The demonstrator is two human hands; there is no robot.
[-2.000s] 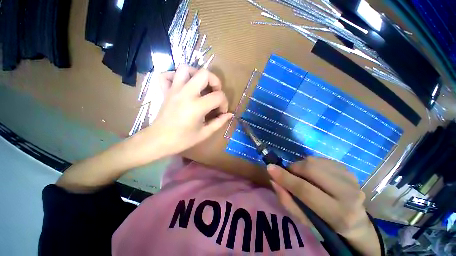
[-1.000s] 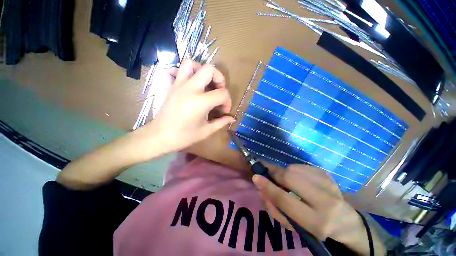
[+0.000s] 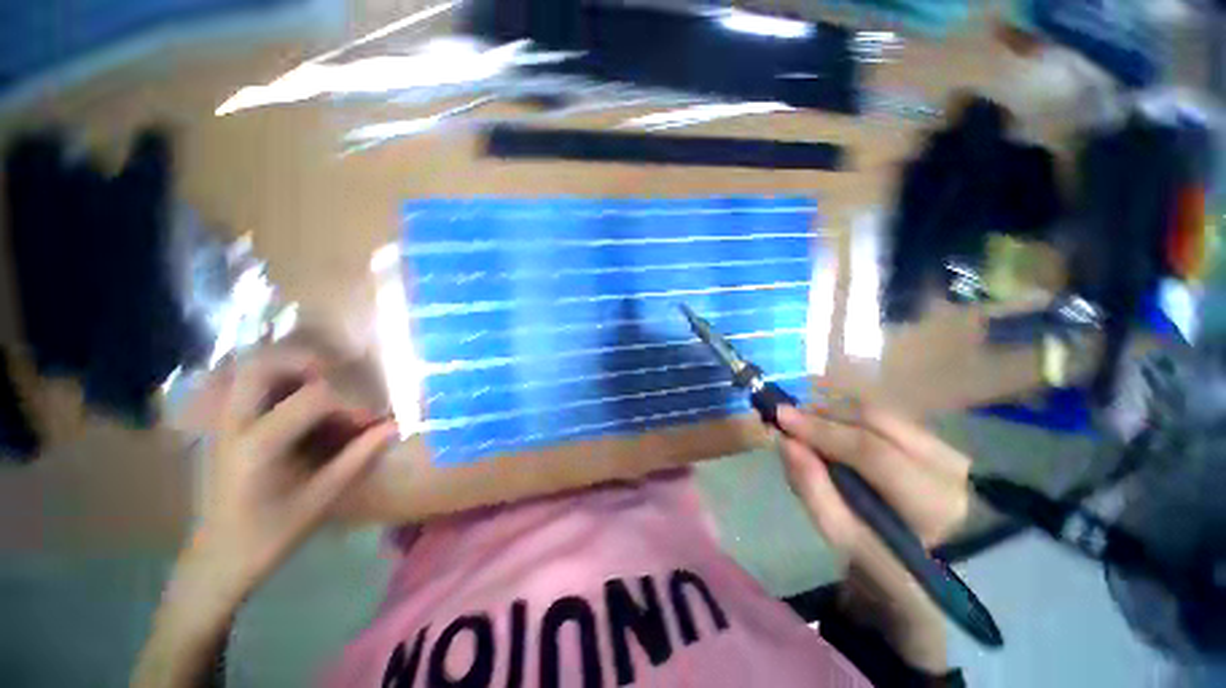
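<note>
The blue solar cell array (image 3: pixel 538 289) lies flat on the brown table, its pale lines running left to right. A bright bus ribbon (image 3: pixel 395 343) lies along its left edge, another ribbon (image 3: pixel 822 309) along its right edge. My left hand (image 3: pixel 289 450) is blurred at the lower left; thumb and fingertips are at the lower end of the left ribbon, and whether they grip it is unclear. My right hand (image 3: pixel 881 470) is shut on the soldering iron (image 3: pixel 881 518), its metal tip over the array's middle right. Contact with the array cannot be told.
A long black insulating strip (image 3: pixel 659 145) lies beyond the array, with silvery ribbons (image 3: pixel 444 81) behind it. Black strips (image 3: pixel 94 269) and a ribbon heap (image 3: pixel 235 309) lie left. More black strips (image 3: pixel 975 202), a yellow sponge (image 3: pixel 1055 360) and a cable are right.
The view has turned, so the array now looks nearly level. The iron's tip has moved from the array's left end to over its middle right. My left hand stays by the left ribbon.
</note>
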